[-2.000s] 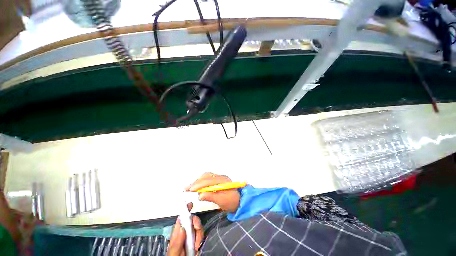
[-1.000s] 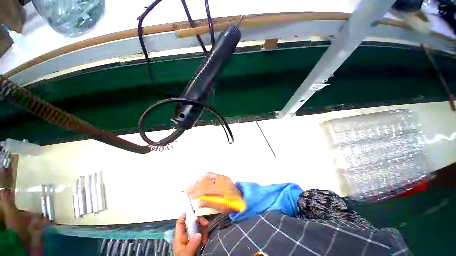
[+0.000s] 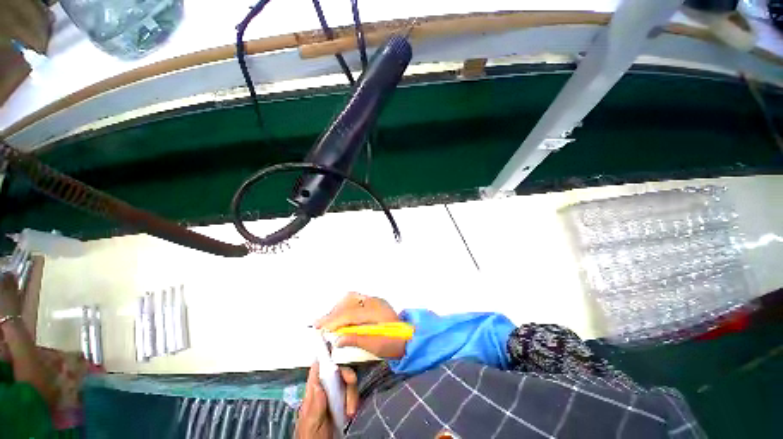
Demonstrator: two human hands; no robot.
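My left hand (image 3: 316,410), at the bottom centre and partly cut off by the lower edge, holds a silver-white tubular part (image 3: 330,382) tilted upright. My right hand (image 3: 365,326), in a blue sleeve, holds a yellow-orange pen-like tool (image 3: 375,330) just above the part's upper end. The tool's dark tip lies at or very near that end; contact cannot be told. Silver tubes (image 3: 160,324) lie side by side on the pale bench (image 3: 257,313) at the left.
A lined blue-green crate (image 3: 129,403) with rows of tubes is at lower left. A black electric screwdriver (image 3: 356,124) with a looped cable and a brown coil (image 3: 120,210) hang over the bench. A clear ribbed pack (image 3: 661,261) lies right. Another person's arm (image 3: 26,360) is far left.
The yellow-orange tool was blurred and tilted lower a second ago; it now lies nearly level at the part's upper end. The other person's arm at the left has shifted, and the view has moved slightly.
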